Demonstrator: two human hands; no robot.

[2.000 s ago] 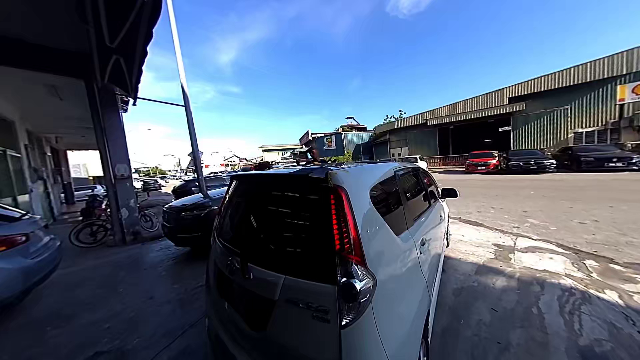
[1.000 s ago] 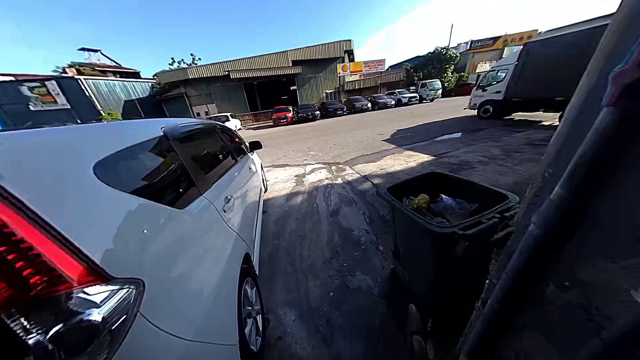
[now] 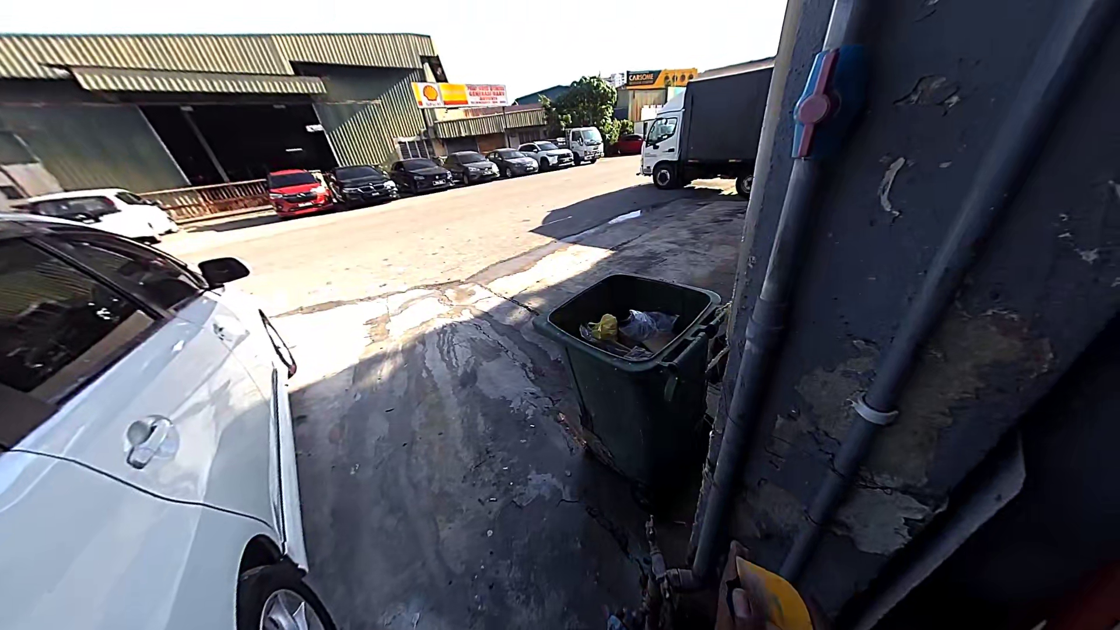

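Neither my left hand nor my right hand can be clearly made out in the head view. A yellow and brown object (image 3: pixel 774 597) is cut off by the bottom edge, right of centre; what it is cannot be told. To the left stands a white car (image 3: pixel 201 376), its side mirror (image 3: pixel 223 270) folded out and its door handle (image 3: pixel 150 440) facing me. An open dark green wheeled bin (image 3: pixel 626 394) stands upright beside the wall on the right. Inside it lie a yellow item (image 3: pixel 604 328) and crumpled clear plastic (image 3: pixel 649 325).
Grey pipes run down the peeling wall (image 3: pixel 980 254) on the right, one with a blue and red valve (image 3: pixel 817 103). Cracked, partly shaded pavement (image 3: pixel 420 455) lies between car and bin. Beyond are a box truck (image 3: pixel 722 127), parked cars (image 3: pixel 420 175) and a corrugated metal warehouse (image 3: pixel 201 105).
The view has swung right and moved forward, from the rear of the white car to its side. The bin and the piped wall now show; the car's red tail light has left the view.
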